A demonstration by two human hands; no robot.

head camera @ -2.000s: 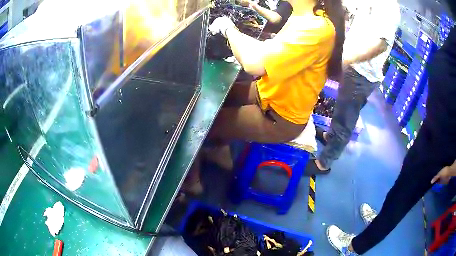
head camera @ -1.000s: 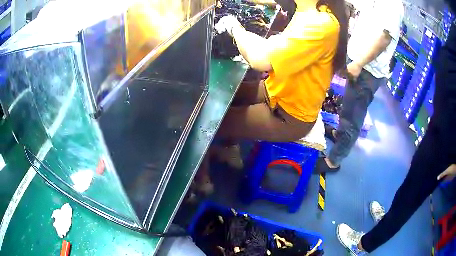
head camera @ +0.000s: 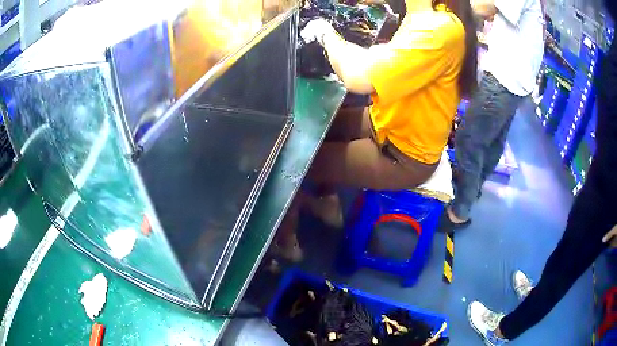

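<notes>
Neither of my hands is in the picture. A crumpled white tissue (head camera: 93, 296) lies on the green bench (head camera: 162, 329) at the lower left. A slim red-orange tool (head camera: 97, 334) lies just below it, cut off by the bottom edge. A clear screen (head camera: 88, 169) with grey edges stands on the bench and shows a white and a red patch like reflections of them. A blue crate (head camera: 287, 287) on the floor at the bottom centre holds jumbled black pieces (head camera: 341, 317) with tan ends.
A seated person in an orange shirt (head camera: 423, 81) works at the bench beyond the screen, on a blue stool (head camera: 399, 236). A person in a white top (head camera: 517, 51) stands behind. Dark trouser legs (head camera: 575, 230) are at the right. Blue crates (head camera: 575, 88) stand farther back.
The whole view has shifted, so bench, screen and crate sit farther right in the picture. A white patch has come in at the left edge. The standing person's arm has moved up.
</notes>
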